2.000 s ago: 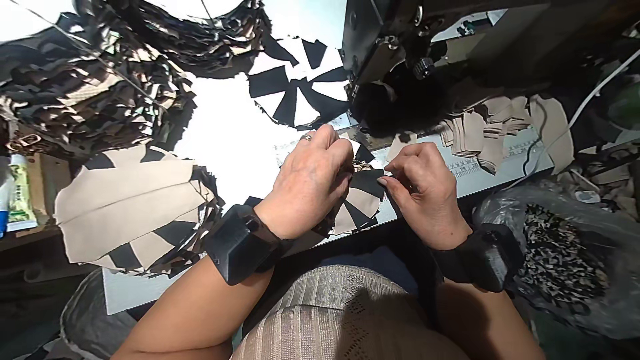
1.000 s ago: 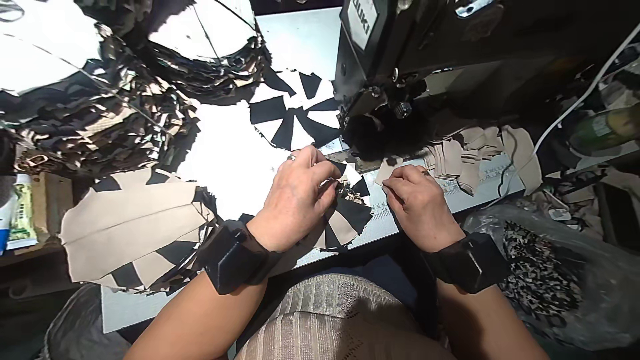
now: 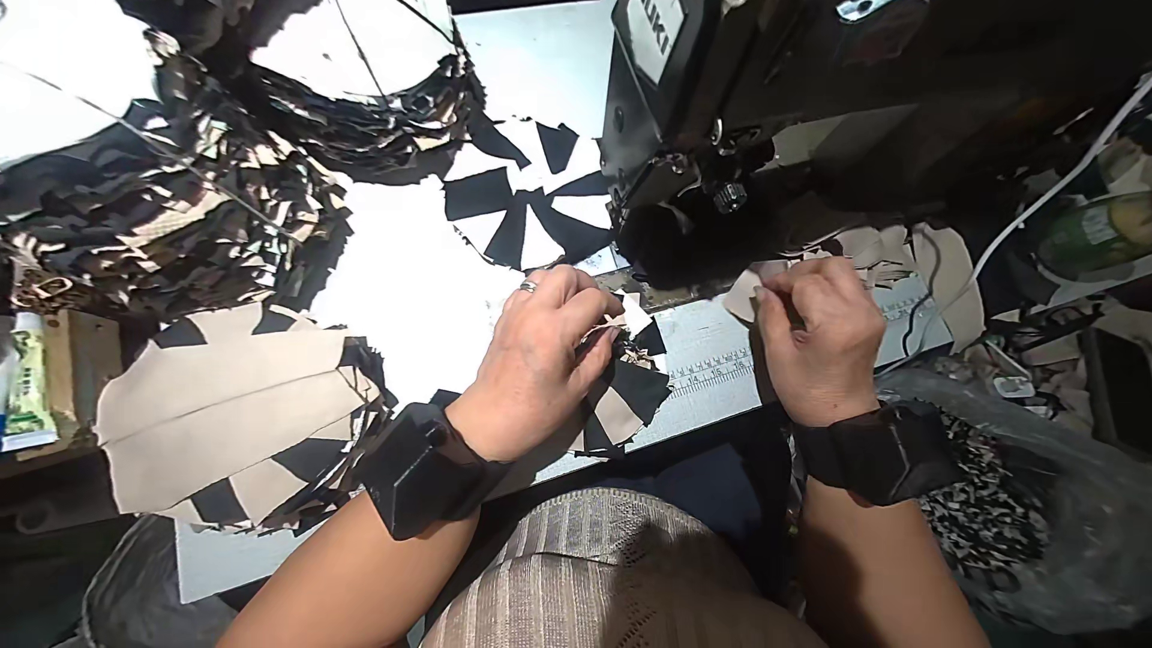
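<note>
My left hand (image 3: 549, 360), with a ring on one finger, pinches the edge of a round pieced fabric disc (image 3: 625, 405) in black and beige wedges. A hand's width to the right, my right hand (image 3: 819, 333) holds a small beige fabric piece (image 3: 743, 295) between thumb and fingertips. Just behind both hands stands the black head of a Juki sewing machine (image 3: 661, 108); its needle area is in dark shadow. Another black and white wedge disc (image 3: 531, 193) lies flat left of the machine. More beige pieces (image 3: 868, 252) lie behind my right hand.
A stack of beige and black panels (image 3: 234, 396) sits at the left table edge. Large bundles of layered fabric (image 3: 207, 207) fill the back left. A plastic bag of scraps (image 3: 981, 486) is at the lower right. A white cable (image 3: 1053, 189) runs along the right. A printed ruler (image 3: 711, 371) marks the table.
My right hand was at the disc beside my left hand two seconds ago. It has moved right, away from the disc, and now has a beige piece in its fingers.
</note>
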